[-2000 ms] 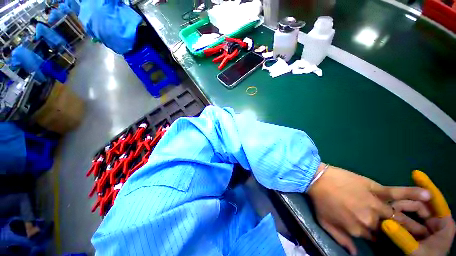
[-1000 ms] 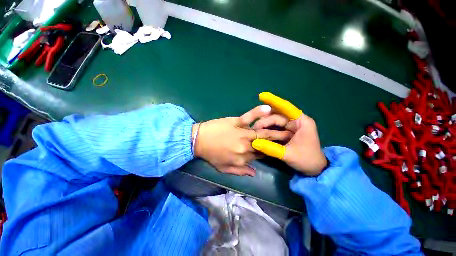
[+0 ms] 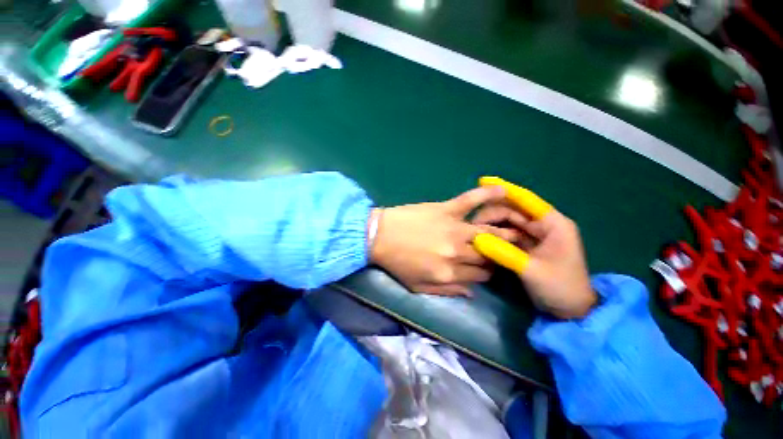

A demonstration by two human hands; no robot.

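Observation:
My left hand point(image 3: 429, 246) reaches in from the left, back upward, low over the bench's near edge. Its fingers are apart and meet those of my right hand point(image 3: 554, 257). My right hand wears yellow finger cots on thumb and forefinger; these two are spread around the left fingers. No tool shows in either hand; the space between the palms is hidden. A heap of red-handled tools point(image 3: 738, 283) with white tags lies at the right end of the green bench point(image 3: 412, 129).
At the upper left are a green basket point(image 3: 53, 53), a red-handled tool point(image 3: 137, 64), a smartphone point(image 3: 179, 90), a yellow rubber band point(image 3: 221, 126), white scraps point(image 3: 257, 67) and two white bottles, cut off above. A blue stool point(image 3: 34, 167) stands left of the bench.
The view has swung from the left-side tray to the bench, bringing the red heap into view, then shifted slightly back left. The hands stay together in nearly the same pose.

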